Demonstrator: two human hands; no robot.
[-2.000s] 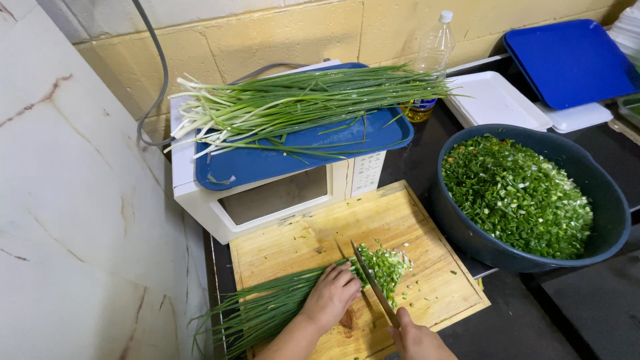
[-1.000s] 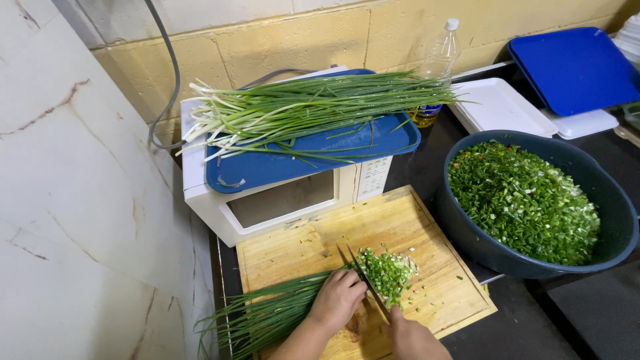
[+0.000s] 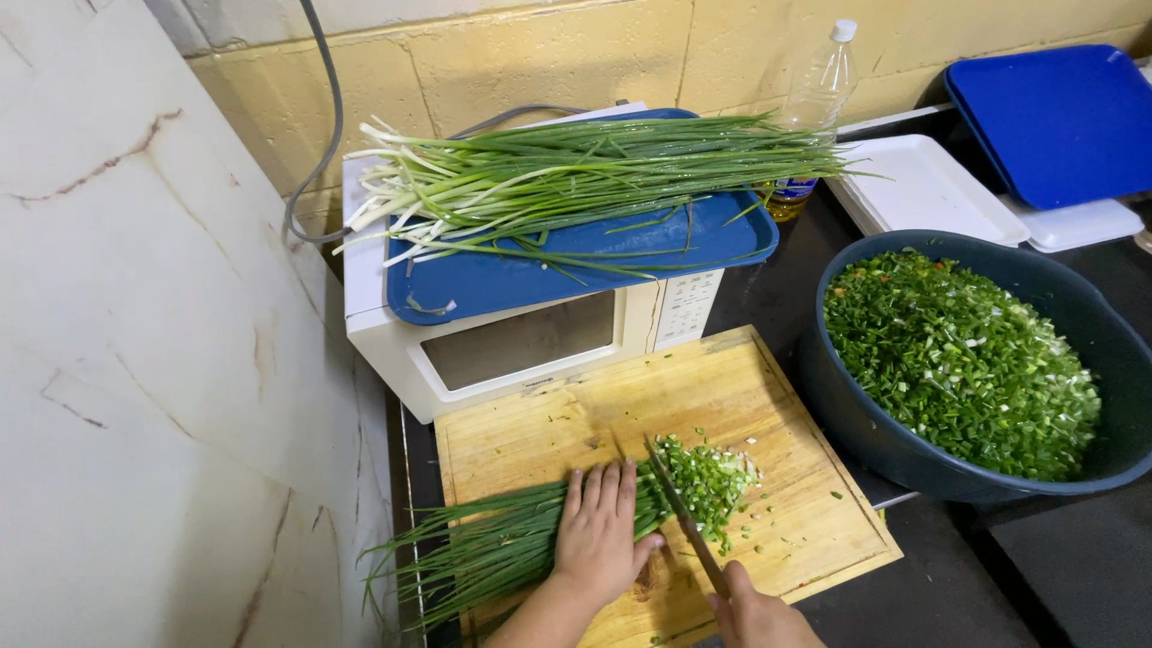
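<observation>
My left hand (image 3: 601,531) presses down on a bunch of green onions (image 3: 495,544) lying on a wooden cutting board (image 3: 558,423), its fingers over the stalks close to the cut end. In my right hand (image 3: 760,616) is the handle of a knife (image 3: 688,522). The blade slants across the bunch, just right of my left fingers. Chopped green onion (image 3: 711,481) lies in a small heap against the blade's right side, with loose bits scattered beyond it. The long green tops reach past the board's left edge.
Behind the board, a white microwave (image 3: 387,351) carries a blue tray (image 3: 576,274) with whole green onions (image 3: 540,180). A large dark tub (image 3: 846,387) of chopped greens stands at right. Farther back are a plastic bottle (image 3: 821,85), white trays (image 3: 936,189) and a bright blue tray (image 3: 1062,126). A marble-patterned wall (image 3: 180,315) bounds the left.
My left hand stays on the bunch and my right hand keeps hold of the knife. Beside the blade, the chopped heap looks slightly different in shape. Nothing was let go.
</observation>
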